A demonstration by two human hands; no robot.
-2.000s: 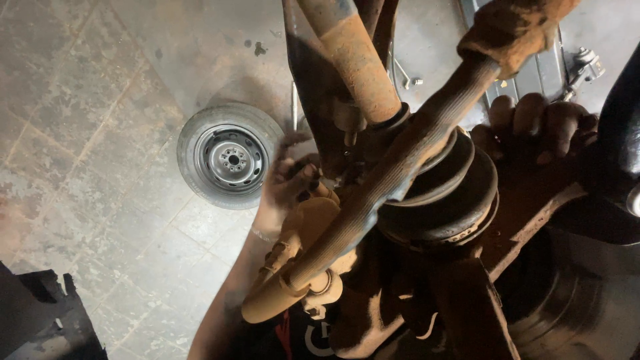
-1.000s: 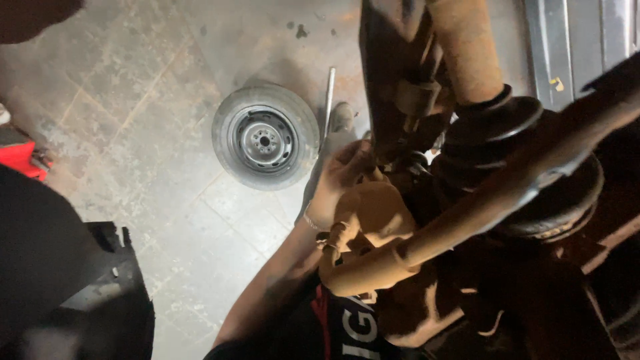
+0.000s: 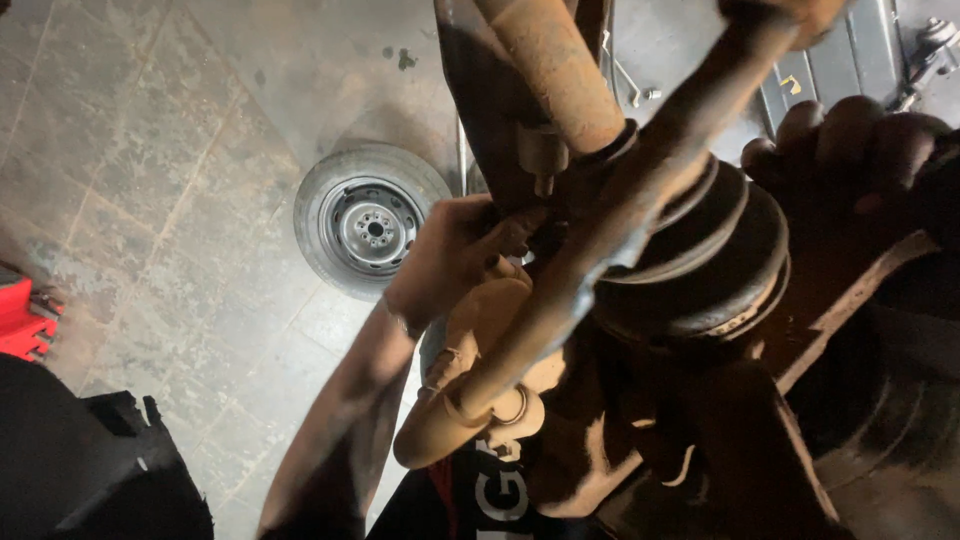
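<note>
My left hand (image 3: 450,255) reaches up from the bottom, its fingertips partly hidden among rusty suspension parts beside a bolt-like stub (image 3: 504,267); its grip is not visible. My right hand (image 3: 855,146), in shadow at the upper right, has its fingers curled beside a black rubber CV joint boot (image 3: 720,247); what it touches is unclear. A dirt-covered metal bar (image 3: 562,315) crosses diagonally in front, between the hands. Behind it, a rusty drive shaft (image 3: 562,75) runs into the boot. A dusty rounded part (image 3: 491,311) sits just below my left hand.
A wheel with a tyre (image 3: 322,255) lies on the tiled floor left of my left hand. A red metal object (image 3: 19,319) and a torn black panel (image 3: 97,457) are at the left edge. A grey ribbed panel (image 3: 870,60) and metal parts (image 3: 930,49) lie at the upper right.
My right hand, out of sight one second ago, shows again at the upper right. My left hand stays among the suspension parts, its fingers now more hidden. The view has shifted.
</note>
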